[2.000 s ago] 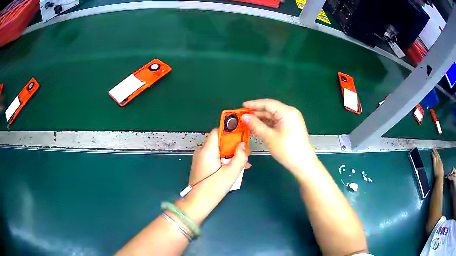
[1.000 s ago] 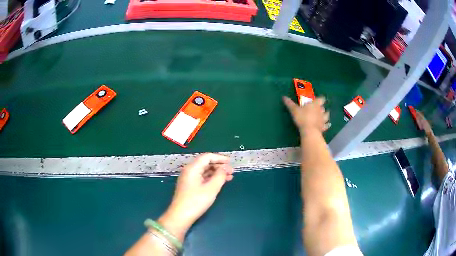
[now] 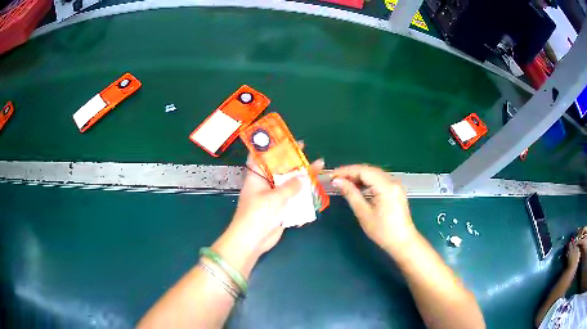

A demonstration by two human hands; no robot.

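Note:
My left hand (image 3: 257, 209) holds an orange phone housing (image 3: 278, 151), tilted, above the pale rail. Its black ring with a white centre is at the upper end, and a white sheet covers its lower half. My right hand (image 3: 376, 202) is just right of the housing, thumb and forefinger together; whether something tiny is between them cannot be told. Another orange phone housing (image 3: 254, 110) lies on the belt just behind the held one. A further orange housing (image 3: 114, 97) lies on the belt at left.
The green belt (image 3: 335, 83) runs behind the pale rail (image 3: 129, 175). A grey post (image 3: 508, 138) rises at right. On the worktop are white scraps (image 3: 455, 240) and a dark slab (image 3: 539, 226). One orange unit (image 3: 468, 130) lies near the post. Another person's arm (image 3: 560, 276) shows lower right.
My right hand has come back from the belt at right to beside my left hand. My left hand, empty one second ago, now holds a housing. The view has shifted.

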